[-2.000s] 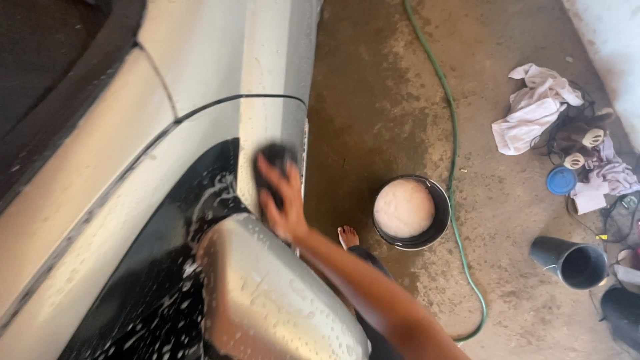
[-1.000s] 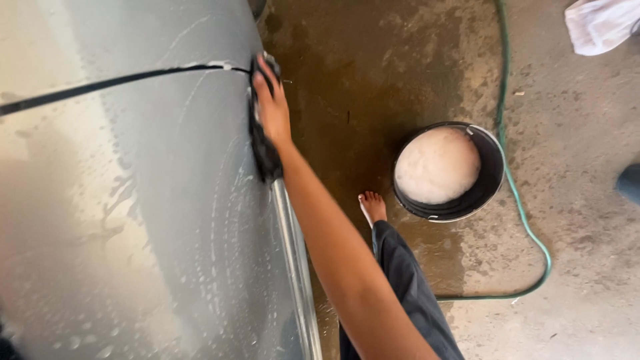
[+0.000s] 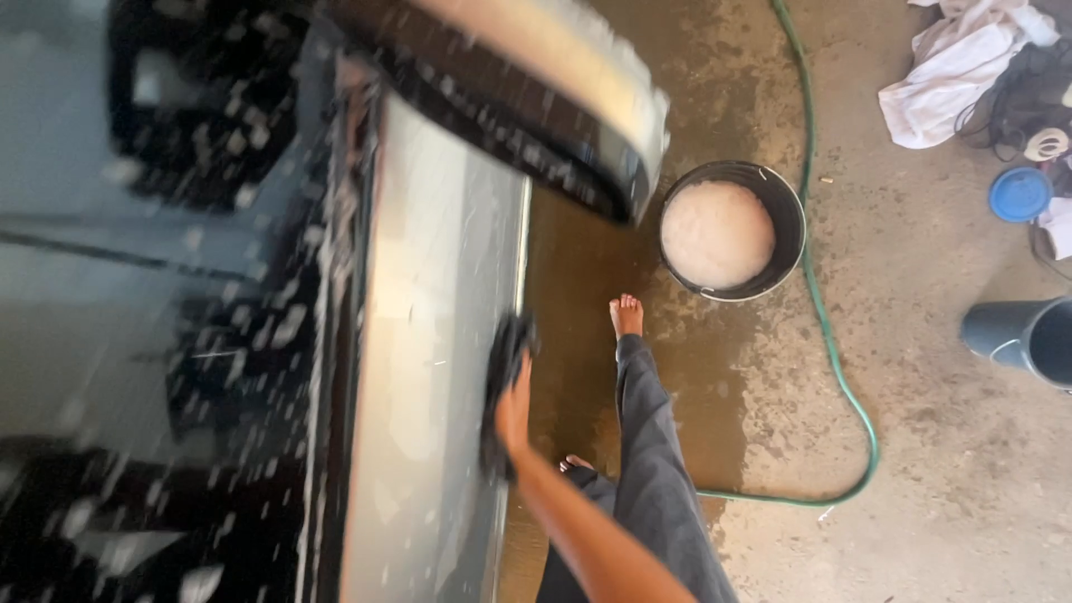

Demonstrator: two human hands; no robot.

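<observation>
My right hand [image 3: 513, 404] presses a dark wash mitt or cloth [image 3: 501, 360] against the outer side of a light-coloured car door [image 3: 427, 335], below the window. The hand is seen edge-on and partly covered by the cloth. Above it, the car's side mirror [image 3: 578, 109] juts out with suds on its edge. Water drops and foam dot the dark side window [image 3: 167, 335]. My left hand is out of view. To the right, a black bucket [image 3: 790, 226] holds pale foam [image 3: 718, 234].
A green hose [image 3: 825, 327] curves over the wet concrete floor, passing beside the bucket. My bare foot [image 3: 627, 316] is just below the bucket. Farther right lie a white cloth [image 3: 946, 75], a blue lid [image 3: 1020, 194] and a dark grey bucket [image 3: 997, 331] on its side.
My right hand, with the dark cloth, has moved from a panel near a seam to the door below the window and mirror. The view has shifted strongly along the car.
</observation>
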